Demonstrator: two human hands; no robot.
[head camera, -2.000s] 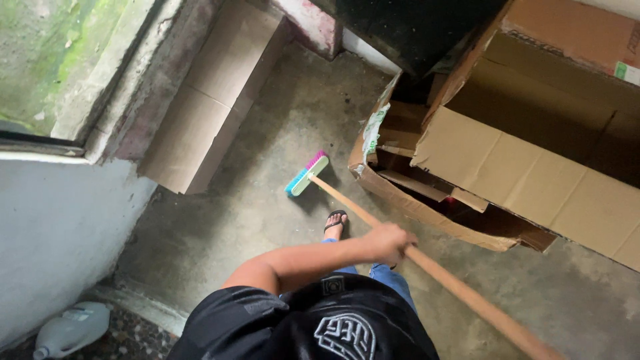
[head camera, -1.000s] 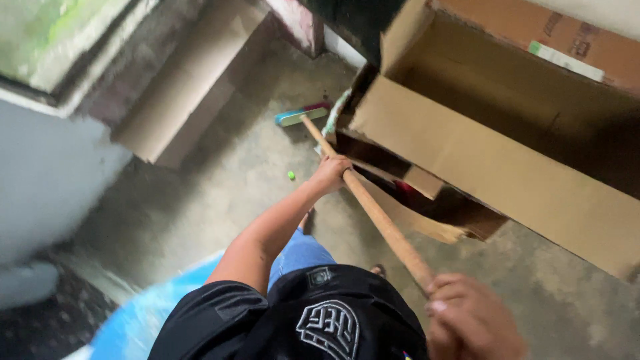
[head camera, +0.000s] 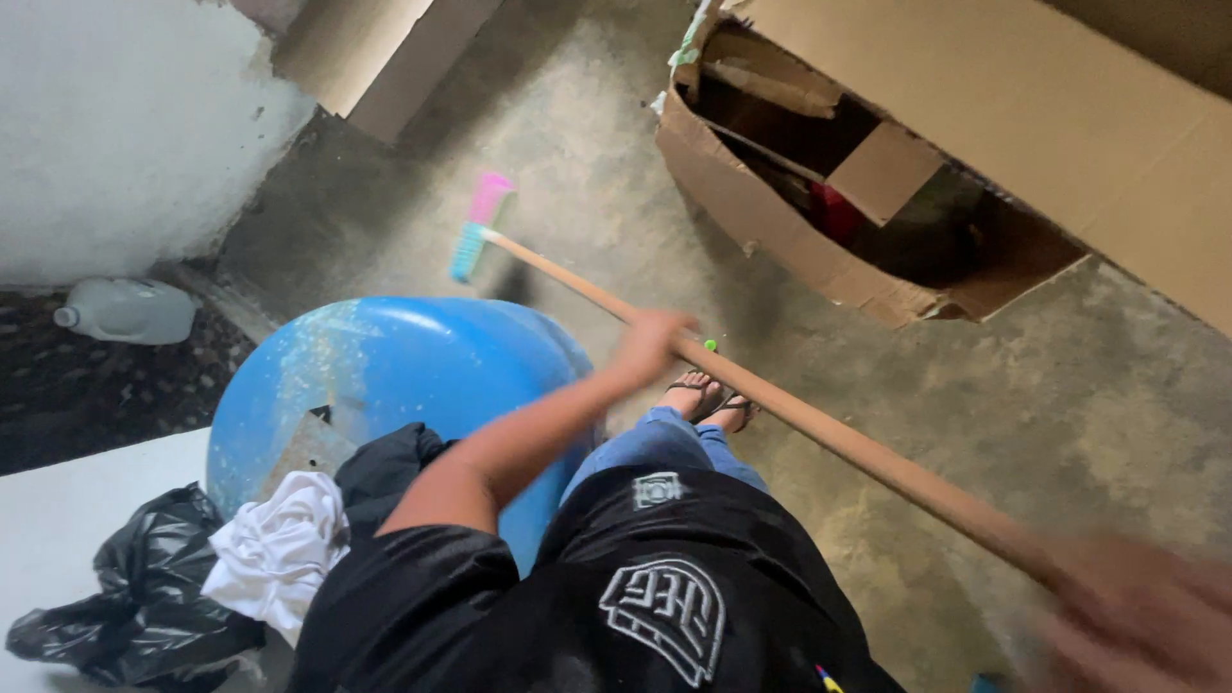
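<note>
A push broom with a wooden handle runs slantwise across the view. Its pink and turquoise head is at the upper left, over the concrete floor and tilted. My left hand grips the middle of the handle. Blurred at the lower right edge, my right hand is around the upper end of the handle. A small green round thing lies on the floor beside the handle, just beyond my feet in sandals.
A blue plastic barrel stands at my left, with white cloth and a black plastic bag near it. Torn cardboard boxes fill the upper right. A flattened carton lies at the upper left. A plastic jug is by the wall.
The broom head has moved away from the torn box, toward the barrel side. Both hands have stayed on the handle since one second ago. The view has shifted left, bringing the barrel in.
</note>
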